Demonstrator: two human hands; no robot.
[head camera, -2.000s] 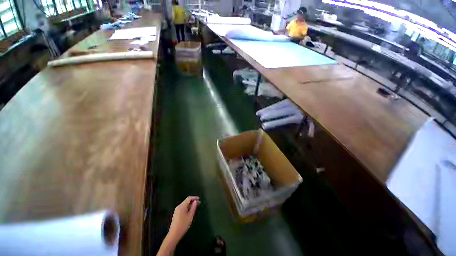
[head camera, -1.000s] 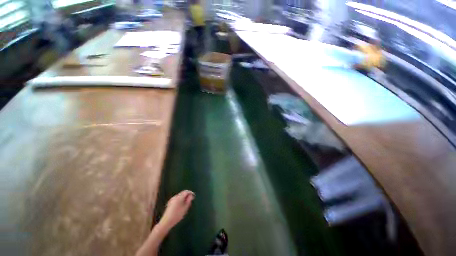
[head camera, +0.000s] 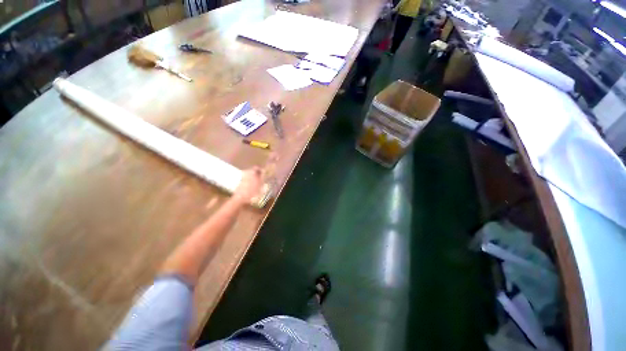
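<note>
A long narrow white paper roll (head camera: 151, 134) lies slantwise on the brown cutting table (head camera: 103, 226). My left hand (head camera: 252, 184) is at the roll's right end, near the table edge, with its fingers closed round the roll. The fingertips are blurred. My right hand is out of the picture. Just beyond my left hand lie a short yellow tool (head camera: 257, 143), a white printed card or packet (head camera: 245, 119) and dark shears (head camera: 276, 118).
Farther up the table are a brush (head camera: 144, 57), a dark tool (head camera: 195, 48), loose white sheets (head camera: 319, 68) and wide white paper (head camera: 302, 31). A cardboard box (head camera: 391, 134) stands on the green floor. At right, another table holds pale blue material (head camera: 596, 253). A person (head camera: 405, 17) is in the aisle.
The view has moved forward along the table and turned left. My left hand, earlier over the aisle and empty, is now on the end of the paper roll.
</note>
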